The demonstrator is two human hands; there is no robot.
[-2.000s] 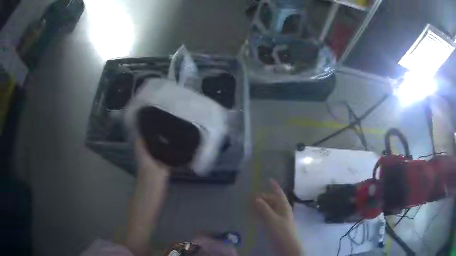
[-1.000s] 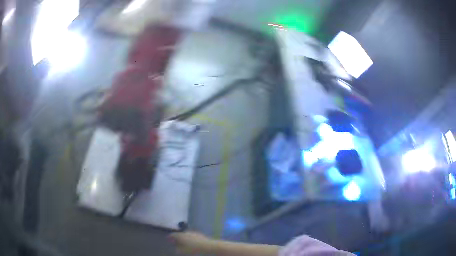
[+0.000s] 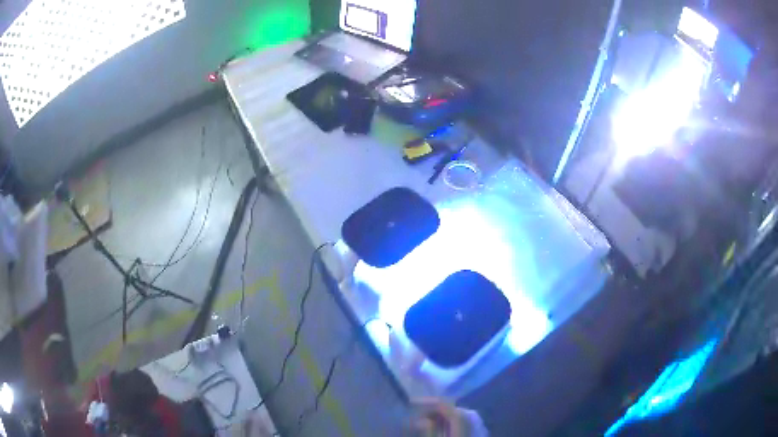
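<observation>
Two projector units with black rounded-square faces stand on the white table, the farther one [image 3: 391, 226] left of and behind the nearer one [image 3: 458, 318]. Strong glare hides much of their white bodies. A hand, apparently my right hand [image 3: 437, 418], is small, blurred and cut off by the bottom edge, just below the table's near corner. Its fingers are unclear, and I cannot tell whether it holds anything. My left hand is not in view.
On the table [image 3: 286, 154] are a laptop [image 3: 350, 55], black mat [image 3: 328, 101], black-and-red tray [image 3: 422, 94], pens [image 3: 448, 160] and tape roll [image 3: 461, 175]. Thin cables hang beside it. Red equipment [image 3: 128, 405] and a white board [image 3: 200, 380] are lower left; a tripod [image 3: 136, 282] stands beyond.
The view has swung right from the crates, past the red equipment, to the long table. The unit held in my left hand two seconds ago is no longer seen in that hand.
</observation>
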